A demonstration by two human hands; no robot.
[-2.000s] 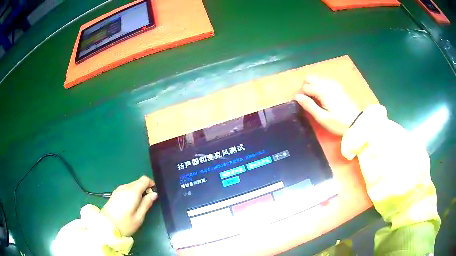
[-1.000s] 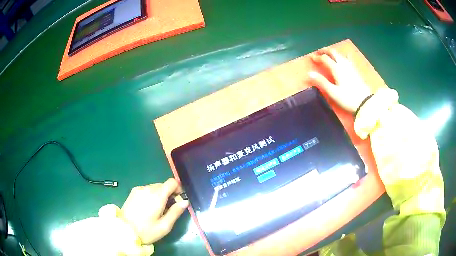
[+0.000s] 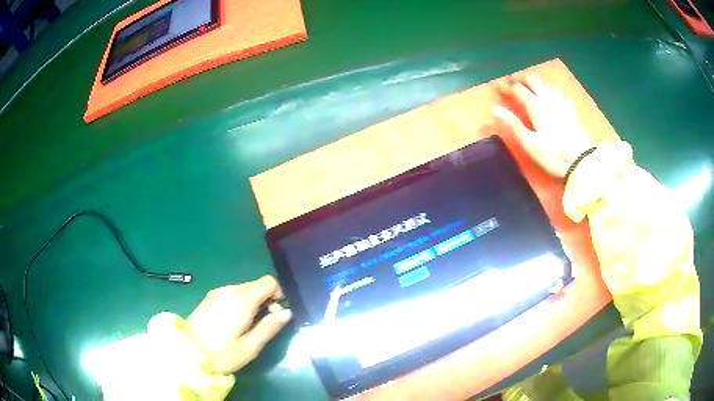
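A black tablet [image 3: 423, 262] lies tilted on an orange foam pad [image 3: 376, 176], its screen showing a dark test page with a white heading and blue buttons, with strong glare along the lower part. My left hand [image 3: 239, 321] pinches a small dark plug [image 3: 272, 306] at the tablet's left short edge; whether it is inserted is hidden by the fingers. My right hand [image 3: 542, 125] rests with fingers apart on the pad beyond the tablet's upper right corner, holding nothing. A thin black cable [image 3: 117, 235] lies on the green bench, its plug end free near my left hand.
Another tablet [image 3: 160, 35] lies on an orange pad [image 3: 266, 31] at the upper left of the green bench [image 3: 156, 172]. An orange-red item with a dark part [image 3: 692, 14] is at the upper right corner. Dark objects show at the left edge.
The tablet has moved right on its pad, and the pad has shifted slightly. My left hand has followed with the small plug. My right hand has moved off the tablet's corner onto the pad.
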